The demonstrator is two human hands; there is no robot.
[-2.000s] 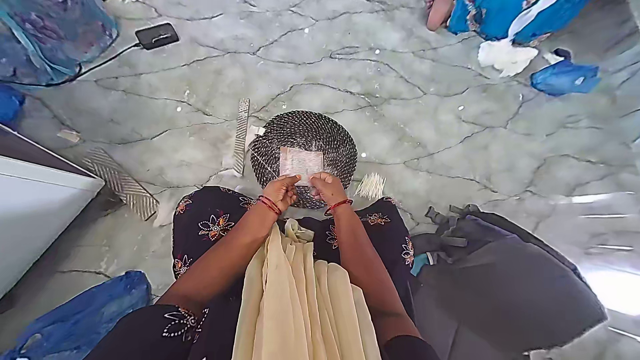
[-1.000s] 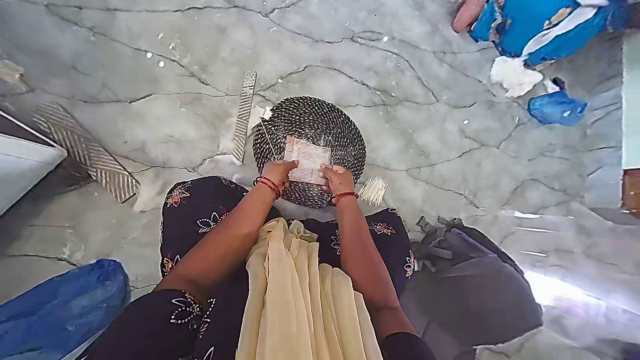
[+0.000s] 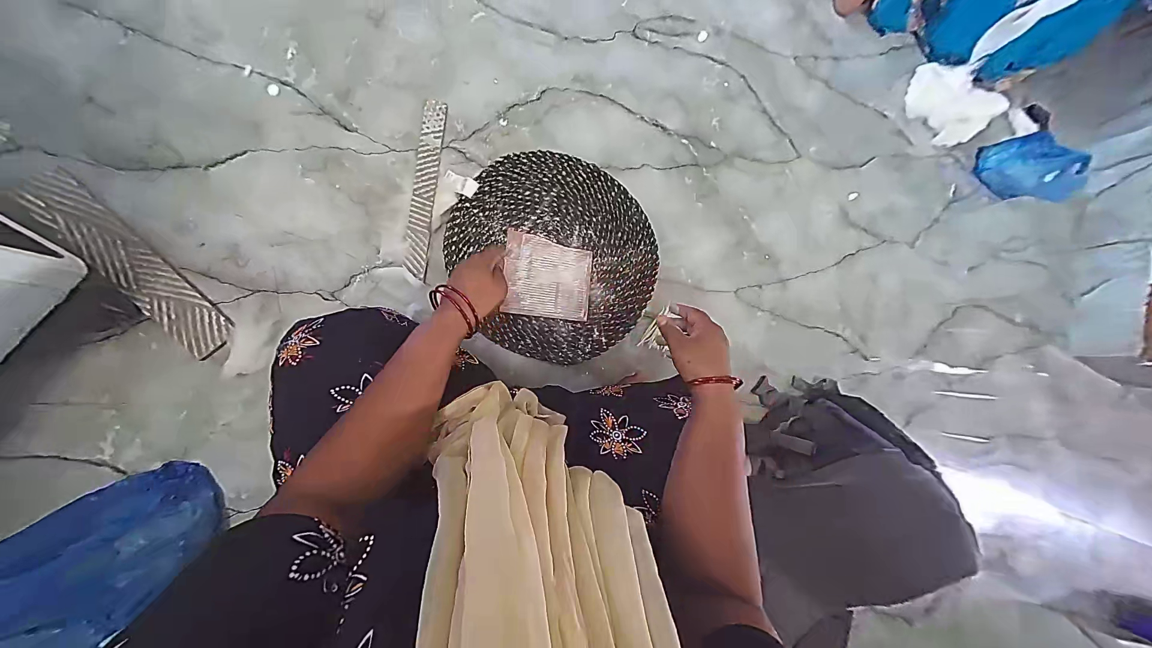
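Observation:
My left hand [image 3: 481,281] grips the left edge of a small square sheet [image 3: 547,277] with a pinkish border and fine pale parallel lines. The sheet lies over a round dark woven mat [image 3: 603,207] with light flecks. To the right of the mat, the thumb and fingers of my right hand [image 3: 695,337] close on a small bundle of thin pale sticks [image 3: 657,329], partly hidden by the hand. What the lines on the sheet are made of cannot be told.
A narrow patterned strip [image 3: 426,189] and a small white piece [image 3: 461,184] lie left of the mat. A wider patterned strip [image 3: 135,261] is farther left. Blue bags [image 3: 1032,167] lie at upper right and lower left [image 3: 135,549]. A grey bag [image 3: 855,504] rests beside my right arm.
My right hand has let go of the sheet and moved right to the pale sticks, which lay on the floor beside the mat. My left hand has shifted to the sheet's left edge.

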